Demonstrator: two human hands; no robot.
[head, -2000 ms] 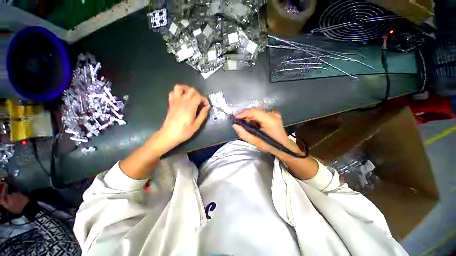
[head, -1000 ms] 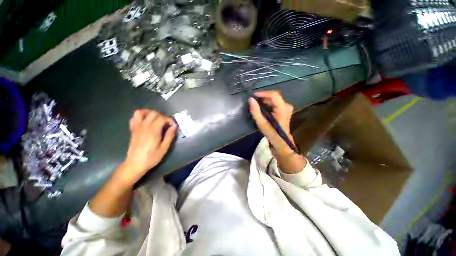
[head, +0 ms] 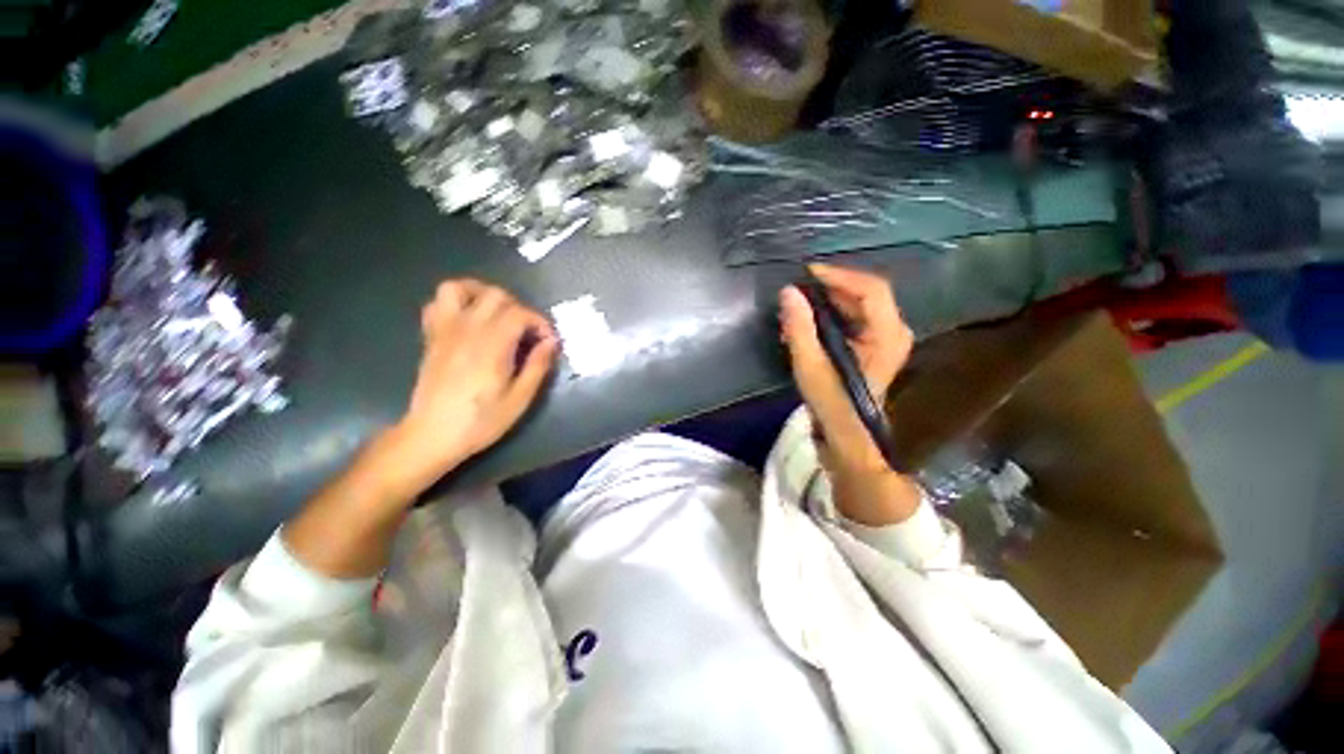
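A small white-silver board [head: 587, 336] lies flat on the dark mat between my hands. My left hand [head: 479, 361] rests just left of the board, fingers curled; whether it holds anything thin is too blurred to tell. My right hand [head: 848, 354] is shut on a black pen-like soldering iron [head: 843, 361], to the right of the board and apart from it. The iron's tip points up and away from me and is hard to make out.
Narrow strip parts [head: 177, 354] are heaped at left. Metal-and-clear assemblies [head: 546, 118] are piled at centre back. Thin silver rods [head: 870, 199] lie at right back, near a brown tape roll [head: 759, 67]. An open cardboard box [head: 1098, 501] stands right of my lap.
My right hand with the iron has moved away from the board to the right. The camera view has shifted. My left hand stays beside the board.
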